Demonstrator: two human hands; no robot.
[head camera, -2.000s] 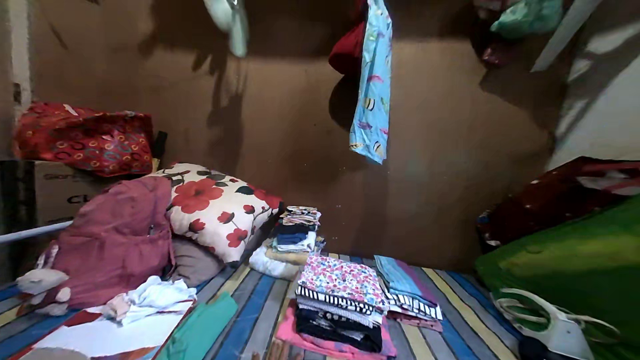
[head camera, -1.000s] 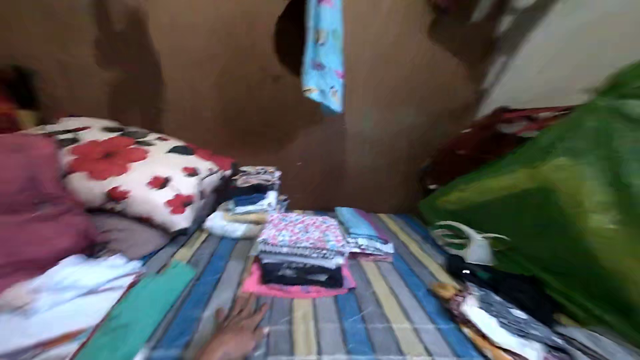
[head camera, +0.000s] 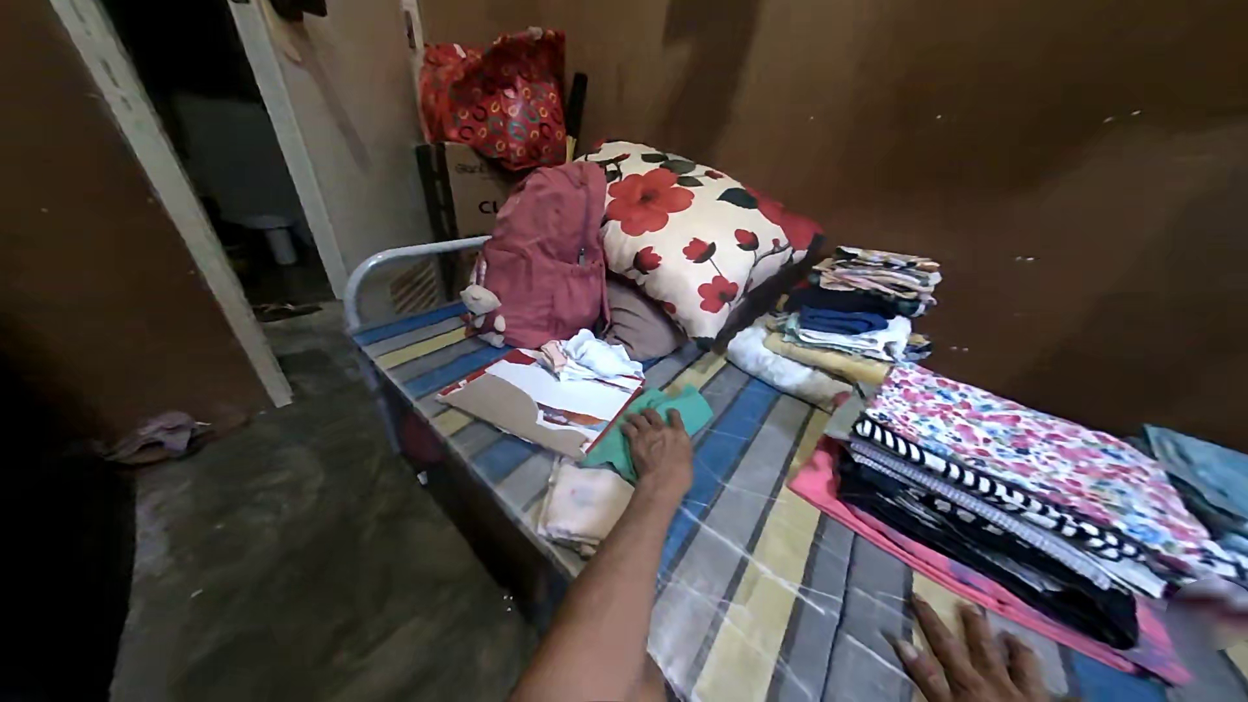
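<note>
My left hand (head camera: 659, 447) lies on a folded green cloth (head camera: 687, 408), fingers over its upper side; whether it grips the cloth is unclear. Just beyond is a flat piece of cardboard (head camera: 507, 409) with small white clothes (head camera: 597, 357) on it. A folded pale cloth (head camera: 583, 502) is beside my left forearm. My right hand (head camera: 970, 655), cut off by the bottom edge, rests spread on the striped mattress (head camera: 751, 585). It is near a stack of folded clothes (head camera: 1024, 468) with floral fabric on top and pink cloth at the bottom.
Toward the wall stand another folded stack (head camera: 858, 302), a floral pillow (head camera: 697, 234) and a pink backpack (head camera: 546, 258) with a small plush toy (head camera: 483, 310). A metal bed frame (head camera: 375, 261) borders the far left end, with floor (head camera: 322, 526) beside it.
The view has swung left and down. My left hand is now on the green cloth, and my right hand shows at the bottom. One second ago only one hand was in view, on the mattress.
</note>
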